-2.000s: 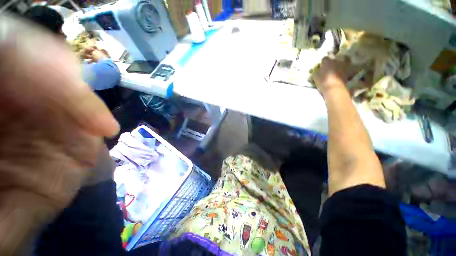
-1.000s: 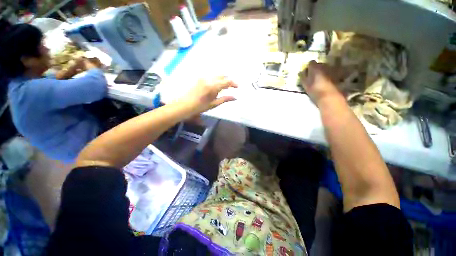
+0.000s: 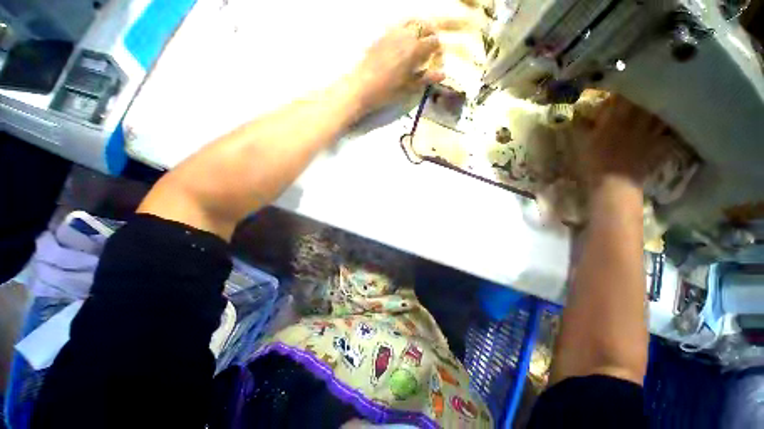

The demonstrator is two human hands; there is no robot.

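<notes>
My left hand [image 3: 400,60] is at the left of the needle area, its fingers on a beige fabric piece [image 3: 461,42] on the machine bed. My right hand [image 3: 618,138] is to the right of the needle, in the shade of the machine head [image 3: 670,59], on the crumpled beige pile [image 3: 557,188]; its fingers are dark and partly hidden. The machine bed [image 3: 452,144] shows cream metal with dark spots. The dark grey slide plate [image 3: 446,102] is left of the needle. A thin wire loop [image 3: 410,149] is at the bed's near left corner.
The white table [image 3: 452,226] runs across in front of me. Another machine's base [image 3: 88,88] is at the upper left beside a blue strip [image 3: 155,33]. Blue plastic baskets [image 3: 503,352] stand below, the left one holding pale cloth [image 3: 63,264]. My patterned apron [image 3: 402,352] is below the table edge.
The view has tilted down and come closer to the bed. My left hand has moved from over the table to the fabric by the needle. My right hand has moved right into the pile.
</notes>
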